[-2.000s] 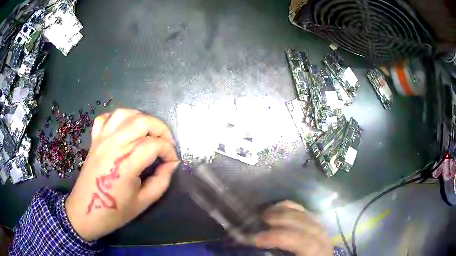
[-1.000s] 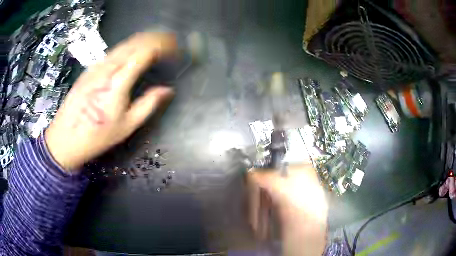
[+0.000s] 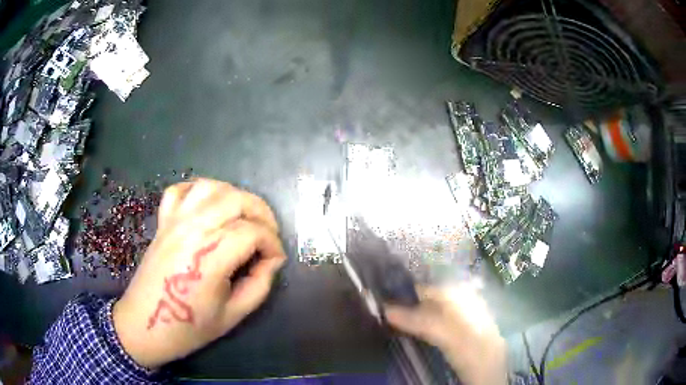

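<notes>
My left hand, with red marks on its back, rests at the left of centre. Its thumb and fingertips are together; whether a tiny part is between them cannot be told. My right hand holds a dark pen-like soldering iron, with a thin metal line beside it, pointing up-left. Its tip lies at a white, glaring circuit board; contact cannot be told. Another board lies just right of it, washed out by glare. A heap of tiny dark-red parts lies beside my left hand.
A large board pile fills the left edge. A smaller board group lies at right. Behind it stand a fan with a round grille and a white reel with an orange band. A black cord curves at lower right.
Since one second ago, my left hand has come down from the upper left to beside the tiny parts. My right hand's iron now points up-left, and boards lie at the centre where the view was blurred.
</notes>
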